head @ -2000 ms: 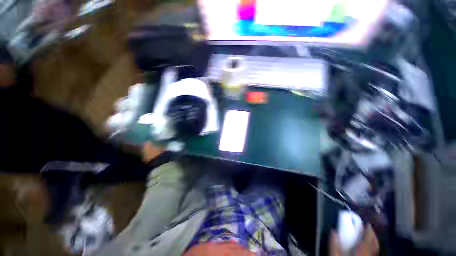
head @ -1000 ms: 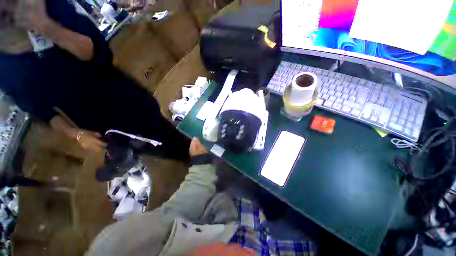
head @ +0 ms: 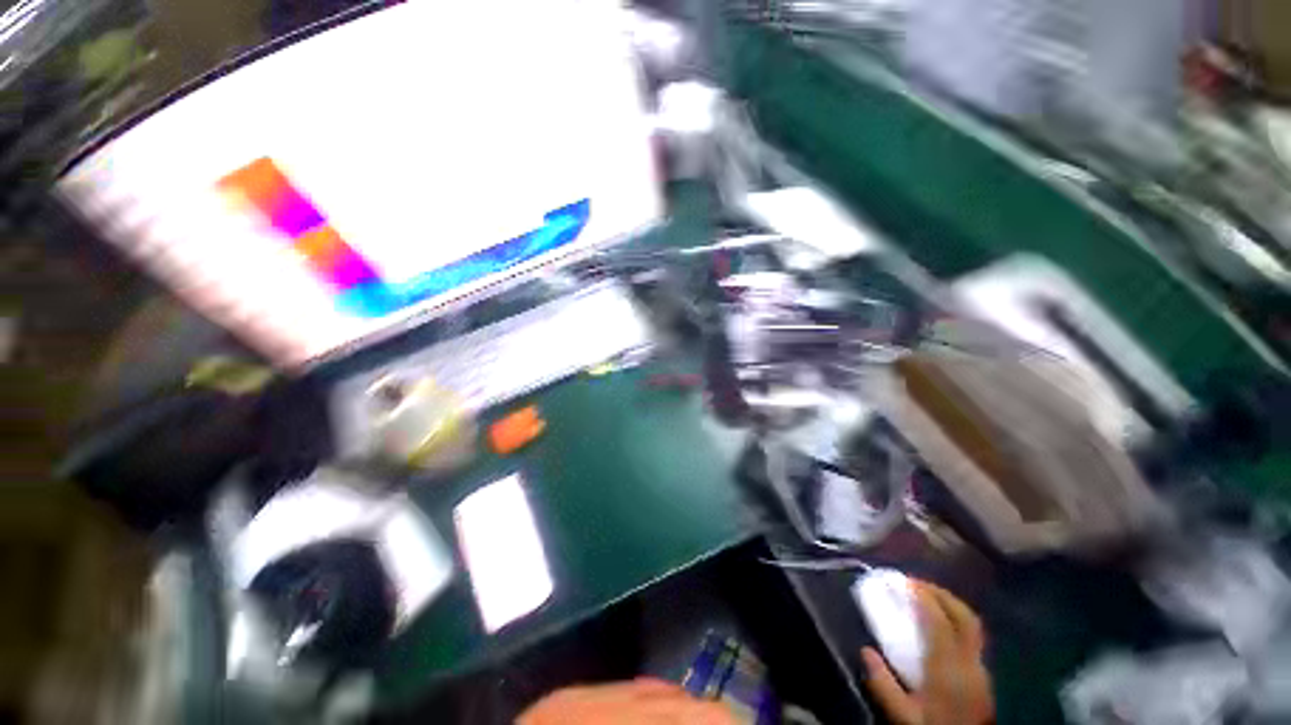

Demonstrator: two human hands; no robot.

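The picture is blurred. My right hand rests on a white mouse at the lower right, thumb and fingers along its sides. My left hand is not in view. A skin-coloured shape lies at the bottom edge; I cannot tell what it is. A bright-screened smartphone lies flat on the green desk. A white dome camera with a black ball face stands left of it. A large monitor glows mostly white, with a coloured band.
A white keyboard lies under the monitor. Tape rolls and an orange-red block are behind the phone. Tangled cables and an open carton lie to the right. A dark bulky shape is at the left.
The view has swung right and tilted. My left hand, by the desk's left edge before, and the other person are out of view. My right hand on the mouse is in view again.
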